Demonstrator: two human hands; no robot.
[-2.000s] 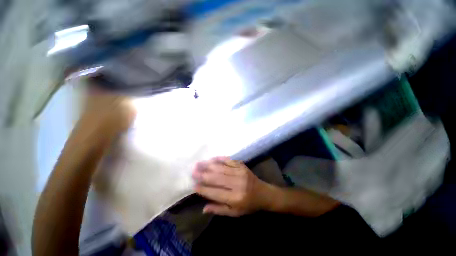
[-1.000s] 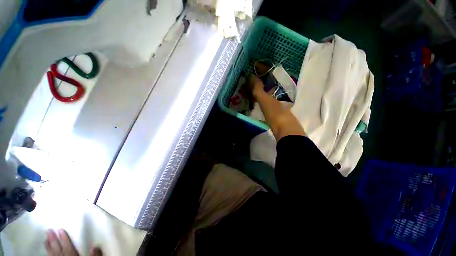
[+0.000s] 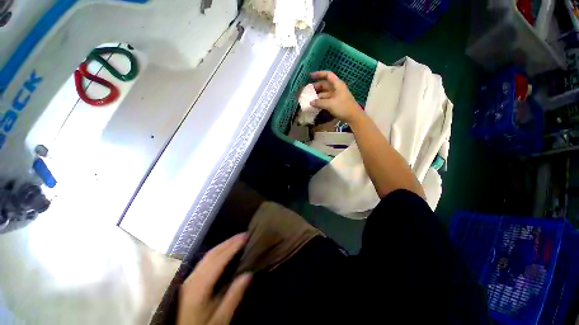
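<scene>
My right hand (image 3: 335, 96) is over the green basket (image 3: 292, 145), thumb and fingers around a small crumpled whitish piece (image 3: 307, 105). My left hand (image 3: 216, 282) is at the table's front edge, above my lap, fingers apart, with nothing seen in it. A beige garment panel (image 3: 95, 289) lies on the machine table (image 3: 190, 149) at the lower left, under the bright light. Folded beige cloth (image 3: 406, 120) hangs over the basket's right side. Small strips and scraps lie inside the basket.
The white machine head (image 3: 38, 82) with blue lettering is at the left. Red and green scissors handles (image 3: 105, 75) lie beside it. Crinkled pale material (image 3: 289, 16) is at the table's far end. Blue crates (image 3: 520, 266) and a pale bin (image 3: 508, 38) stand on the right.
My right hand has risen from inside the basket and now holds the whitish piece. My left hand has moved off the panel, rightward to the table's front edge.
</scene>
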